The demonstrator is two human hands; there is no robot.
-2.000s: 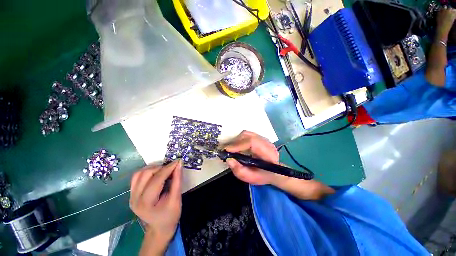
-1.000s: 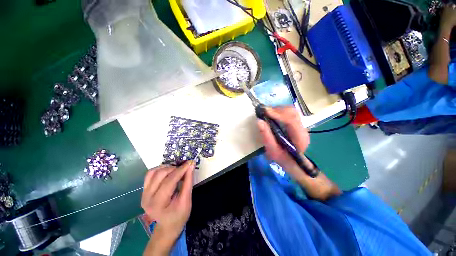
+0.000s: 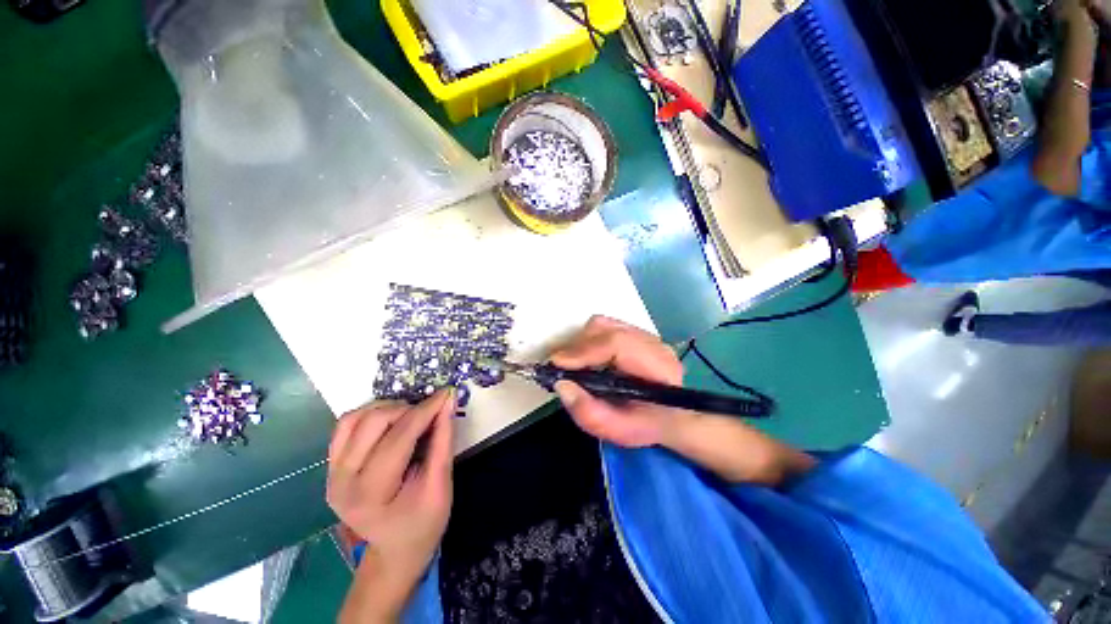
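Observation:
A dark circuit board panel (image 3: 441, 332) with silver spots lies on the cream work sheet (image 3: 567, 274). My right hand (image 3: 621, 380) holds the black soldering iron (image 3: 670, 393) like a pen, its metal tip at the panel's lower right part. My left hand (image 3: 396, 469) is at the panel's lower edge, fingertips pinched together. The thin solder wire (image 3: 244, 496) runs from the spool (image 3: 73, 567) at lower left to my left hand. What lies between the left fingertips is too small to tell clearly.
A translucent fume hood (image 3: 292, 159) stands behind the panel. A round container (image 3: 554, 165) of silver bits and a yellow bin (image 3: 512, 76) are beyond. A blue station (image 3: 822, 116) is at right, with another person's sleeve (image 3: 999, 232). Small components (image 3: 221, 407) lie left; dark clusters (image 3: 112, 271) behind.
A second ago the iron was at the round container; my right hand has brought it back to the panel. My left hand moved slightly left. The whole view has shifted a little.

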